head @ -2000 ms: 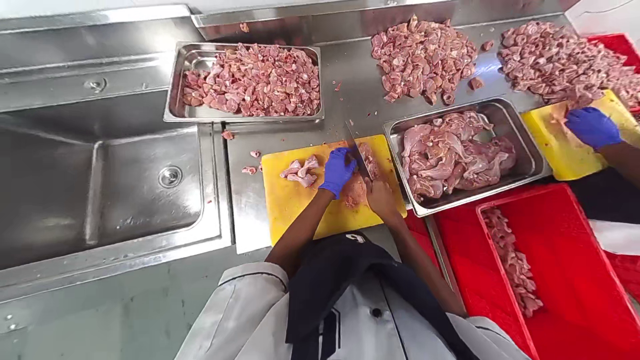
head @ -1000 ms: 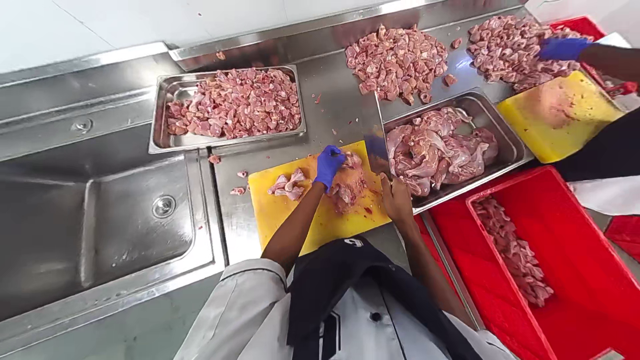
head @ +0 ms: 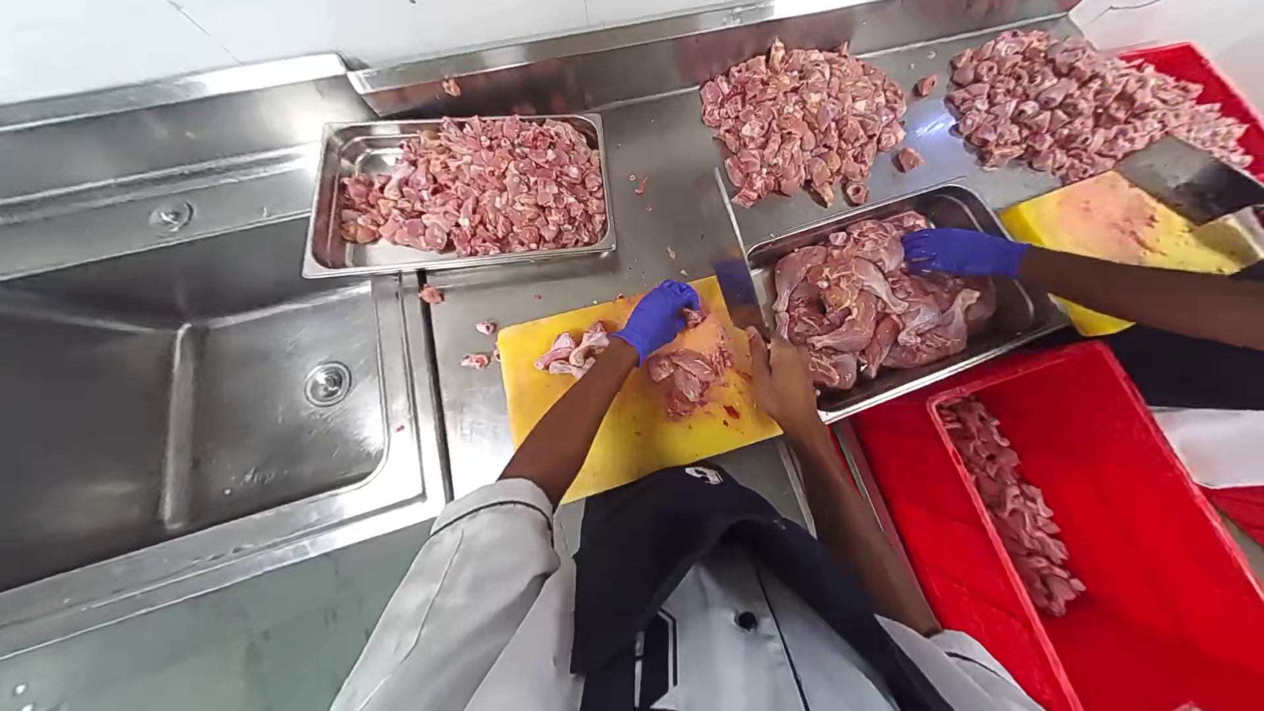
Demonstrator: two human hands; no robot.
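My left hand (head: 660, 318), in a blue glove, is over the yellow cutting board (head: 632, 434) with its fingers closed around a small bit of raw meat. My bare right hand (head: 785, 385) grips a wide-bladed knife (head: 733, 262), whose blade points away from me beyond the board's right edge. Cut meat pieces (head: 688, 375) lie on the board between my hands, and paler pieces (head: 576, 351) lie to the left of my left hand. Right of the knife is a steel pan (head: 1027, 331) of larger raw meat pieces (head: 869, 306).
A co-worker's blue-gloved hand (head: 963, 252) reaches into that pan from the right. Another steel tray (head: 314, 232) holds chopped meat; meat piles (head: 805, 118) lie on the counter. A sink (head: 276, 395) is at left, a red crate (head: 1136, 553) at lower right, and another yellow board (head: 1096, 222) at right.
The knife has moved from the meat between my hands to the board's right side. The co-worker's gloved hand has come from the far meat pile into the pan beside me.
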